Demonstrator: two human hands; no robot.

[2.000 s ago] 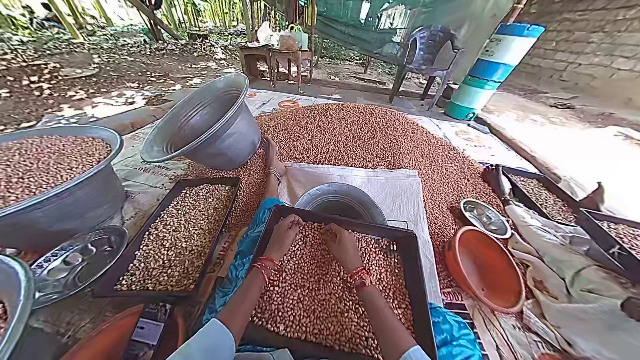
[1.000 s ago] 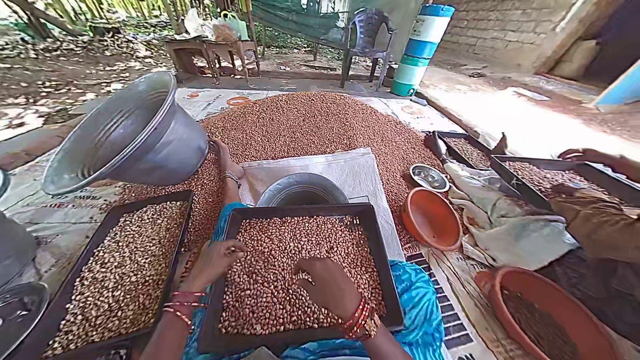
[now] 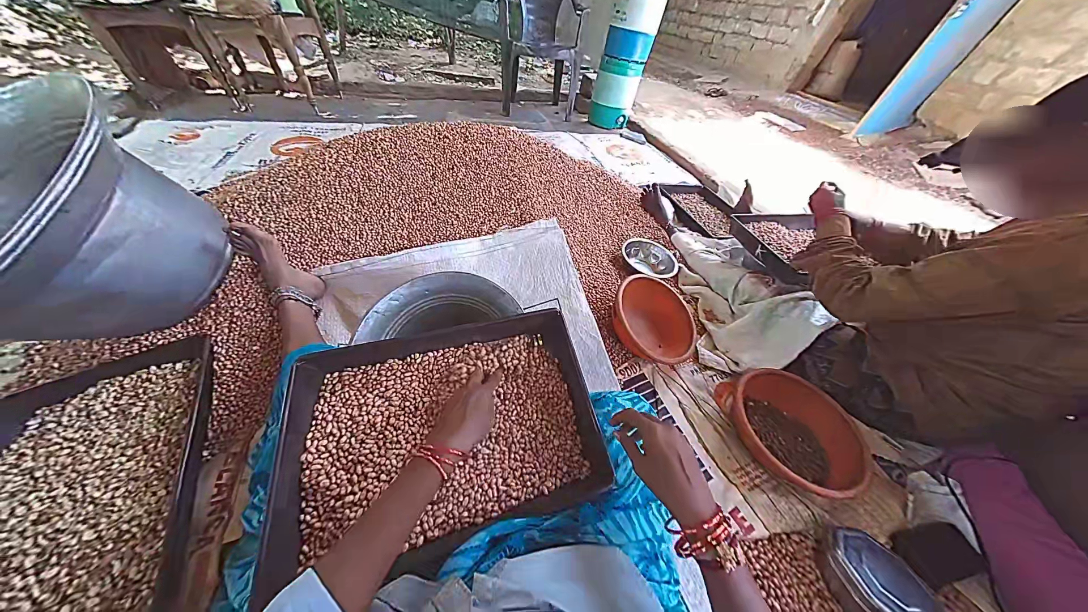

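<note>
A black rectangular tray [image 3: 597, 450] full of brown shelled nuts or beans [image 3: 374, 450] rests across my lap on blue cloth. My left hand [image 3: 467, 412] touches the nuts near the middle of the tray, fingers bent; whether it holds any cannot be told. Just past the tray's right edge, my right hand [image 3: 663, 463] hovers over the blue cloth with its fingers partly curled; anything between them is too small to tell. A round metal basin [image 3: 433, 302] stands behind the tray, partly hidden by it, on a white sack [image 3: 544, 255].
A large heap of nuts [image 3: 442, 178] spreads ahead. A big metal tub [image 3: 144, 246] and another filled tray [image 3: 200, 399] are at left. Orange bowls [image 3: 654, 319] and a steel dish [image 3: 650, 257] lie at right, beside a seated person [image 3: 960, 314] with trays [image 3: 778, 238].
My right hand has moved from over the nuts to outside the tray's right edge. My left hand has moved inward over the nuts. The view has turned right, showing more of the co-worker.
</note>
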